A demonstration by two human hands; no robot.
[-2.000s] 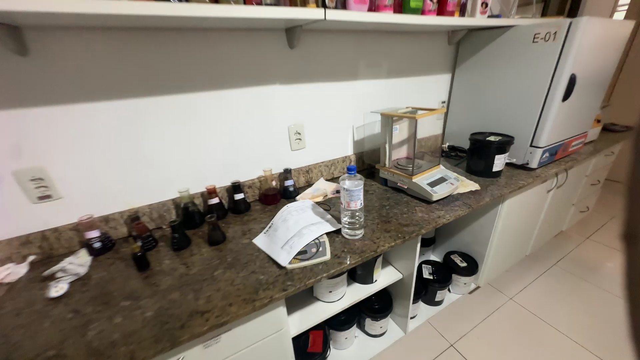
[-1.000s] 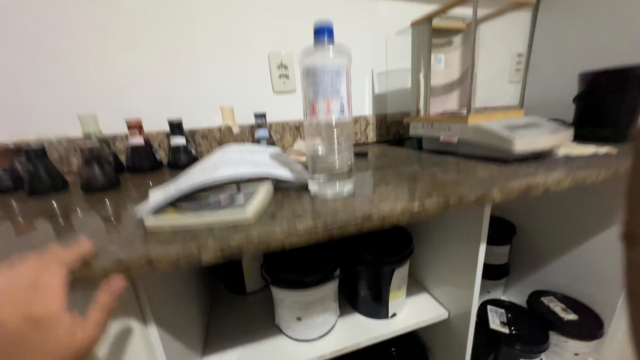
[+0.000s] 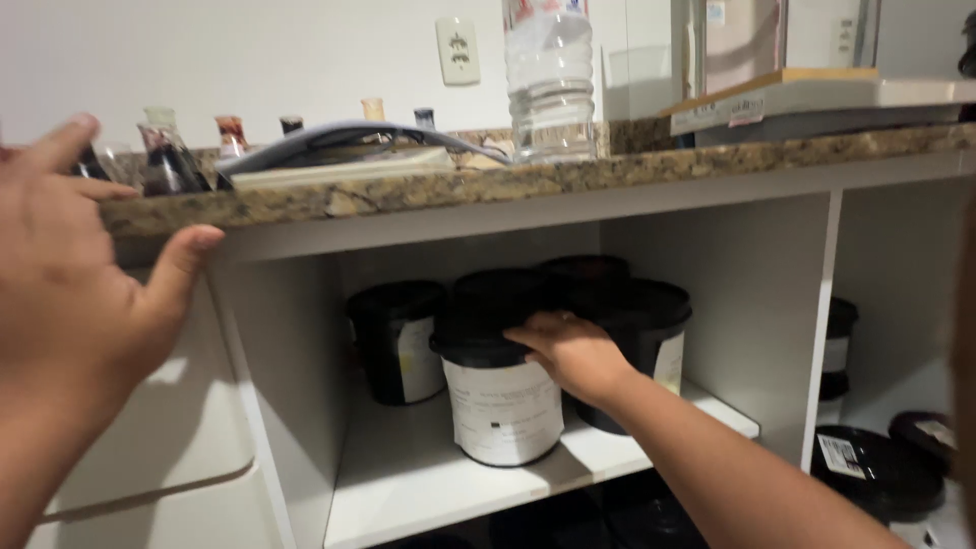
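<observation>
Under the counter, my right hand (image 3: 576, 354) reaches onto the shelf, its fingers at the right side of the lid of a black plastic bucket (image 3: 503, 412) with a white paper label. Whether they grip the rim cannot be told. Another black bucket (image 3: 671, 335) stands just right of it, partly behind my hand, and one more (image 3: 389, 343) stands at the back left. My left hand (image 3: 69, 267) is spread by the edge of the granite countertop (image 3: 366, 194), fingers apart and holding nothing; whether it touches the stone is unclear.
On the counter are a clear plastic bottle (image 3: 550, 91), papers (image 3: 351, 130) over a flat pale device, glass flasks (image 3: 164, 160) with dark contents, and a balance (image 3: 801, 103) with a glass enclosure. A white upright panel (image 3: 823, 320) bounds the compartment; further lidded buckets (image 3: 869, 465) stand to its right.
The view has moved close and low to the counter. My right hand has come into view at the shelf buckets. My left hand, low at the left a second ago, is now by the counter edge.
</observation>
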